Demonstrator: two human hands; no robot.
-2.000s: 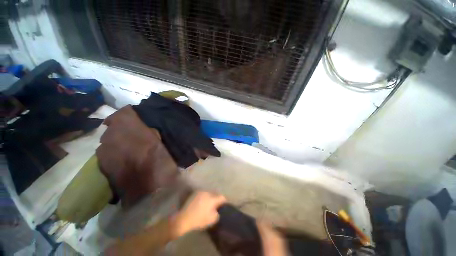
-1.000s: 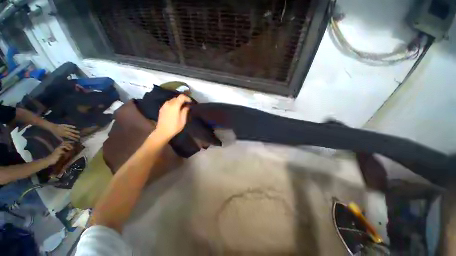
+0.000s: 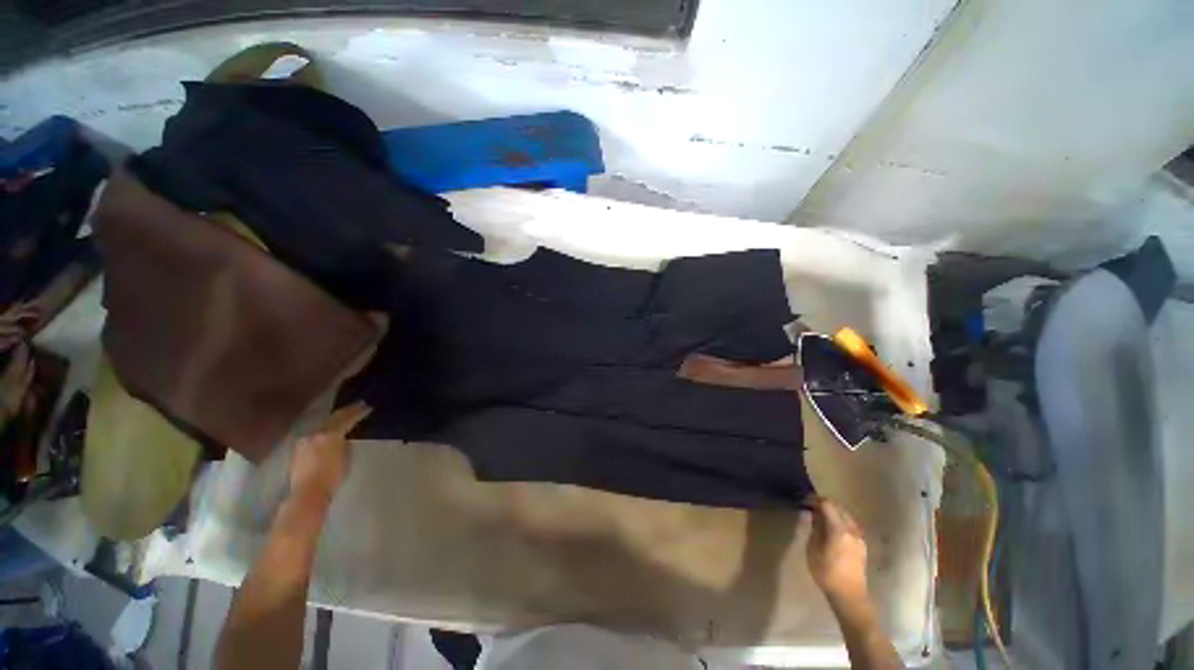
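A dark jacket back panel (image 3: 589, 380) lies spread on the cream pressing cover (image 3: 589, 563), with a brown vent facing (image 3: 740, 373) at its right end. My left hand (image 3: 327, 445) is at the panel's lower left edge, fingertips on the cloth. My right hand (image 3: 834, 537) pinches the panel's lower right corner. The steam iron (image 3: 845, 393), with an orange handle, stands at the panel's right end beside the vent facing; no hand is on it.
Stacked brown and black garment pieces (image 3: 223, 327) lie at the left over an olive pad (image 3: 131, 458). A blue object (image 3: 498, 151) is by the wall. Iron hoses (image 3: 982, 484) trail right, near a pale padded form (image 3: 1100, 432). Another person's hand (image 3: 16, 327) is at the far left.
The dark panel, earlier bunched and then swung through the air, now lies flat on the table. Both hands have moved to its lower corners. The camera view has tilted downward.
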